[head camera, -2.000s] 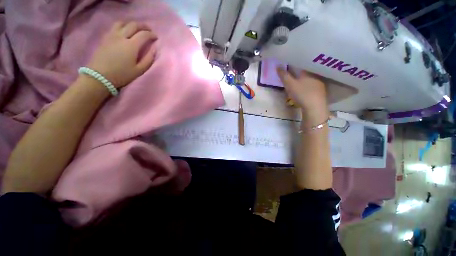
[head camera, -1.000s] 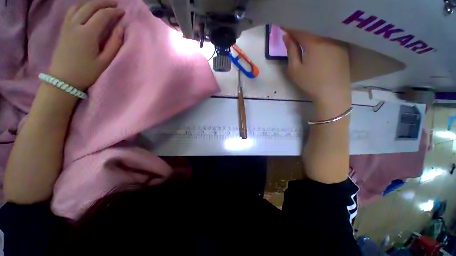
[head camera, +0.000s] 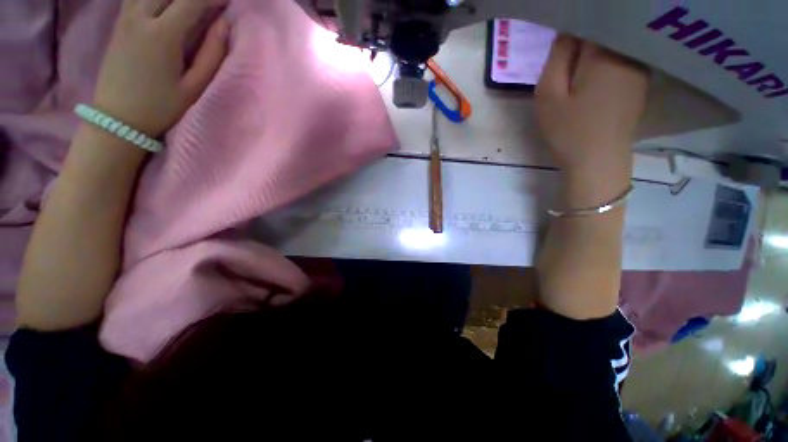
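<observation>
The pink garment body (head camera: 285, 129) spreads over the left of the table and hangs into the lap. My left hand (head camera: 164, 60) lies on it, palm down, fingers loosely bent and cut off by the top edge. My right hand (head camera: 592, 104) is under the machine arm beside the phone (head camera: 517, 59), whose pinkish screen is lit. Its fingers are curled and their tips are hidden, so I cannot tell whether it touches the phone or holds anything.
The white HIKARI sewing machine (head camera: 691, 95) fills the top right. Its knurled knob (head camera: 410, 92) hangs beside orange and blue snips (head camera: 451, 102). A wooden-handled awl (head camera: 435, 194) lies across the table (head camera: 346, 237) over the ruler scale. More pink cloth (head camera: 691, 298) hangs at right.
The view has shifted closer to the table, and the machine head sits higher in the picture. My right hand has moved from over the phone to its right side, showing more screen. My left hand stays on the cloth.
</observation>
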